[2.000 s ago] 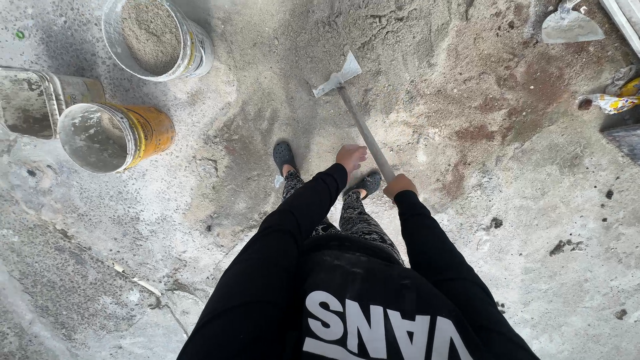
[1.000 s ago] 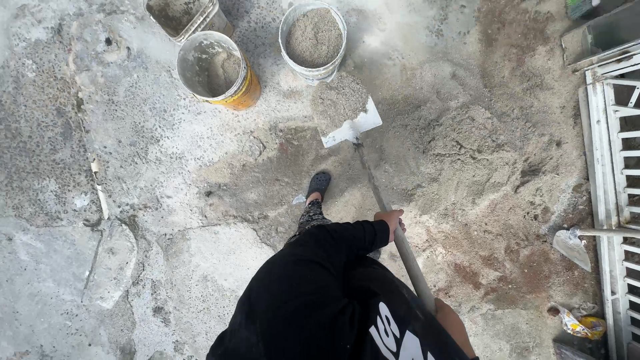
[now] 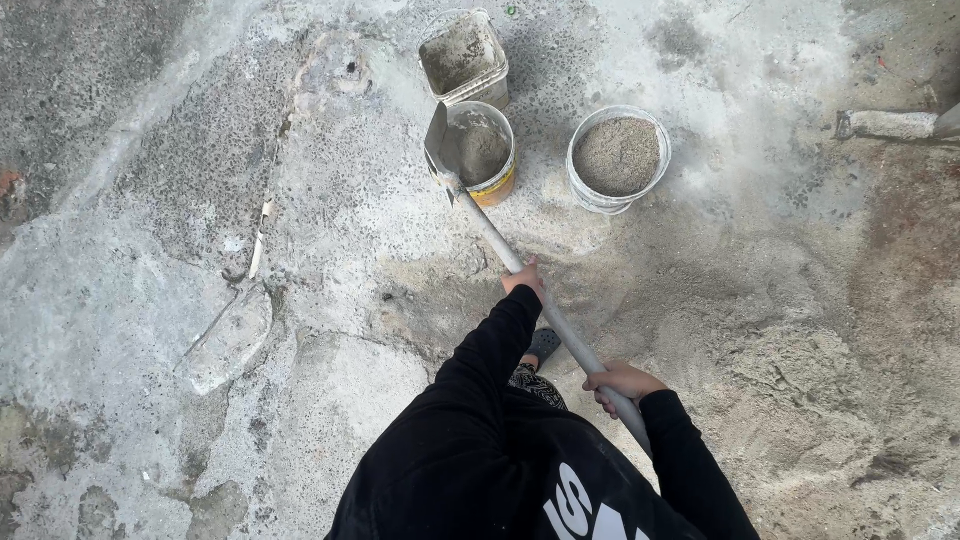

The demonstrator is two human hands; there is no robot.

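My left hand [image 3: 526,279] is closed around the middle of the long pole handle [image 3: 566,331] of a metal hoe or shovel. Farther down, near the handle's lower end, my right hand [image 3: 621,384] grips it too. The metal blade [image 3: 436,139] stands tilted on edge over the left rim of a yellow-orange bucket [image 3: 499,193]. Inside that bucket lies grey sandy material [image 3: 482,152]. Right of it stands a white bucket [image 3: 594,198] filled nearly to the rim with sand or gravel [image 3: 617,156].
A square plastic container [image 3: 493,80] coated with dried residue stands just behind the yellow-orange bucket. Loose sand [image 3: 795,390] spreads over the concrete ground at the right. My foot in a dark clog [image 3: 544,343] is below the handle. A residue-crusted object [image 3: 892,124] lies at the far right.
The blade, earlier on the ground and then carrying a heap of sand near the white bucket, is now at the yellow-orange bucket without the heap. The view has shifted left.
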